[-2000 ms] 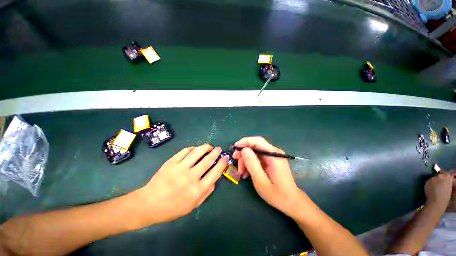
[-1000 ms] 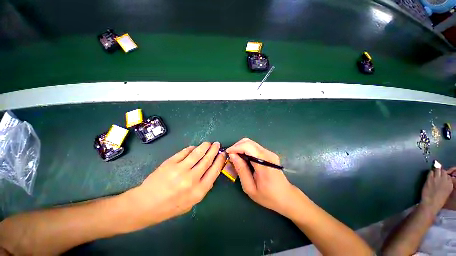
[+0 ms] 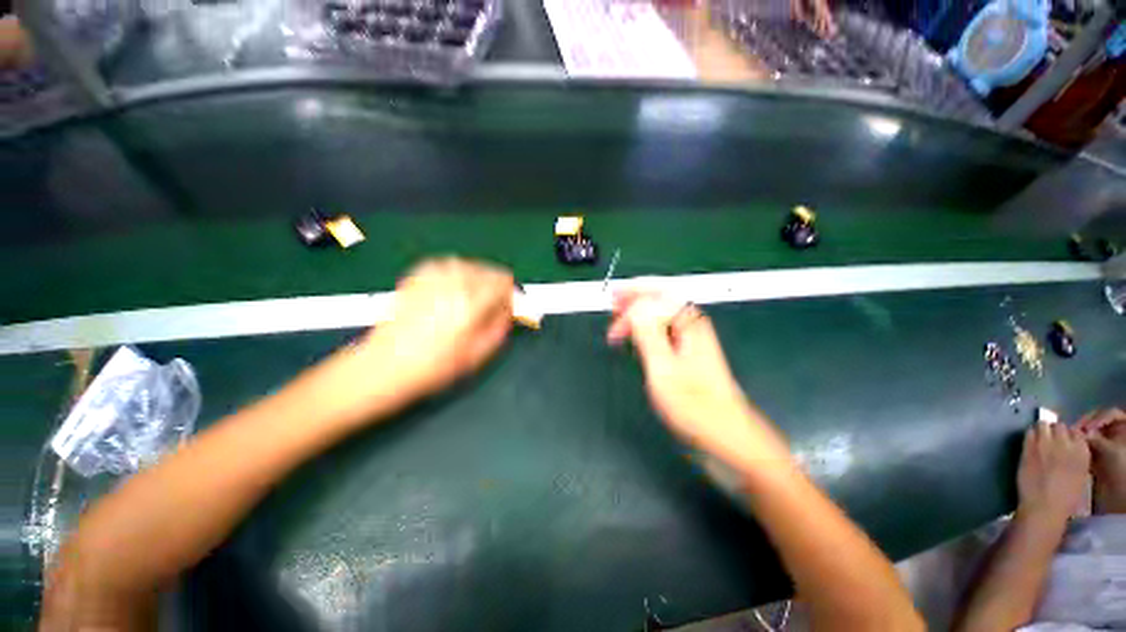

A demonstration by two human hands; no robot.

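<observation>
My left hand (image 3: 451,319) is blurred and closed above the white strip (image 3: 741,286). The orange-edged battery (image 3: 527,320) of a device unit sticks out at its fingertips, and the rest of that unit is mostly hidden by the hand. My right hand (image 3: 673,352) is to the right, its fingertips near the strip's lower edge, blurred. No tweezers show in it, and I cannot tell whether it holds anything. A thin pale wire or strip (image 3: 611,267) lies just above its fingertips.
Device units lie on the green belt at left (image 3: 316,228), centre (image 3: 577,249) and right (image 3: 800,230). A crumpled clear bag (image 3: 129,410) is at left. At right, a neighbour's hands (image 3: 1056,467) work beside small dark parts (image 3: 1000,370) and tan-gold bits (image 3: 1026,346). Trays (image 3: 401,27) stand beyond the belt.
The view has tilted up. My hands have moved forward to the white strip and apart; my left hand carries the unit. The tweezers and the two units at left no longer show.
</observation>
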